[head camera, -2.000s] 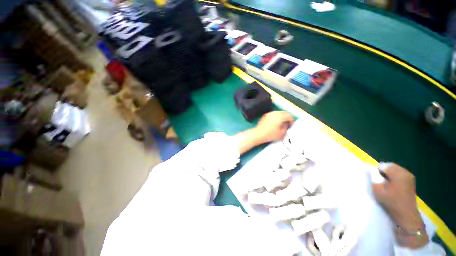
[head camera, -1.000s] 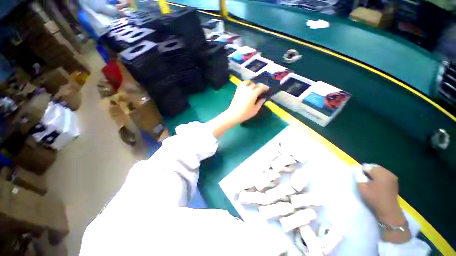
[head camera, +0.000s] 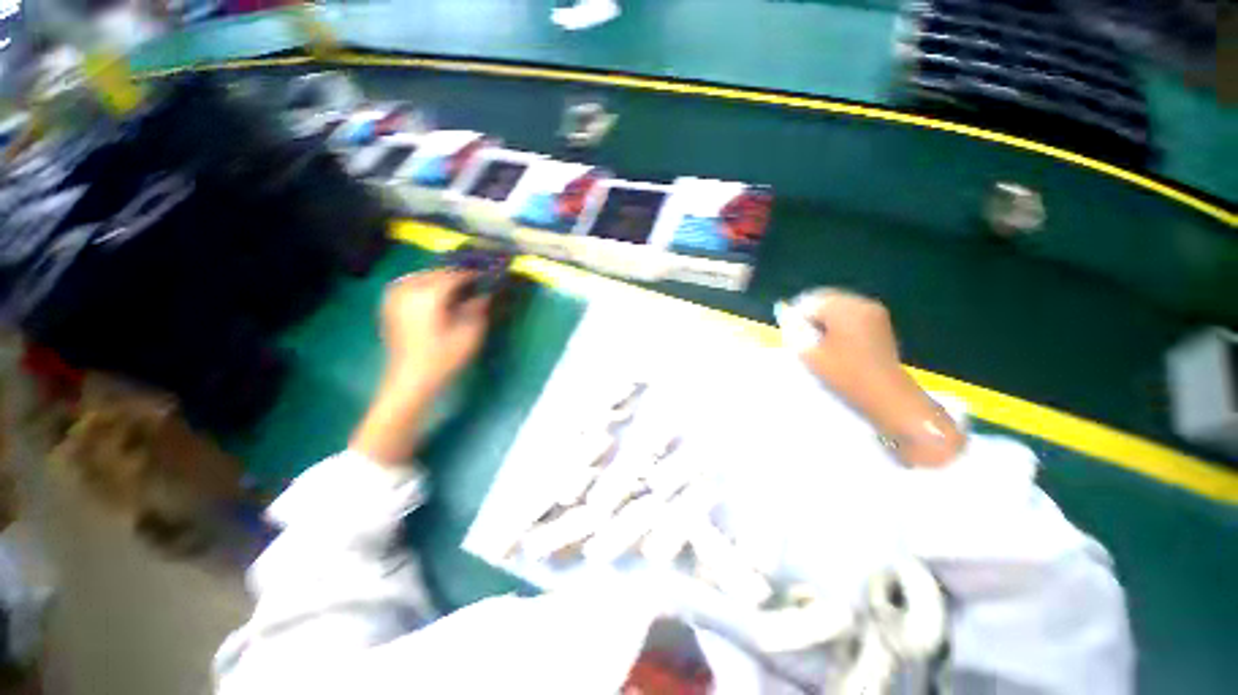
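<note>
My left hand (head camera: 432, 326) is at the belt's near edge, its fingers on a blurred black insert (head camera: 489, 266). My right hand (head camera: 855, 346) is closed on a pale smartwatch (head camera: 804, 315), over the top of the white sheet. Cream watch straps (head camera: 618, 496) lie in rows on the white sheet (head camera: 543, 448), blurred. Beyond my hands stands a row of white boxes. An open box base (head camera: 629, 215) shows black inside, and a lid (head camera: 717, 224) with a blue patch and red-black picture is beside it.
Tall stacks of black inserts (head camera: 177, 245) stand at left. Single pale watches lie on the dark green conveyor (head camera: 869, 231), one (head camera: 1016, 208) at right. A white box (head camera: 1206, 387) is at the far right. Black trays (head camera: 1025, 75) are on the upper shelf.
The view has swung right, with the white box and more of the trays now showing. My left hand has moved from the bench insert to the belt edge. My right hand still holds the watch.
</note>
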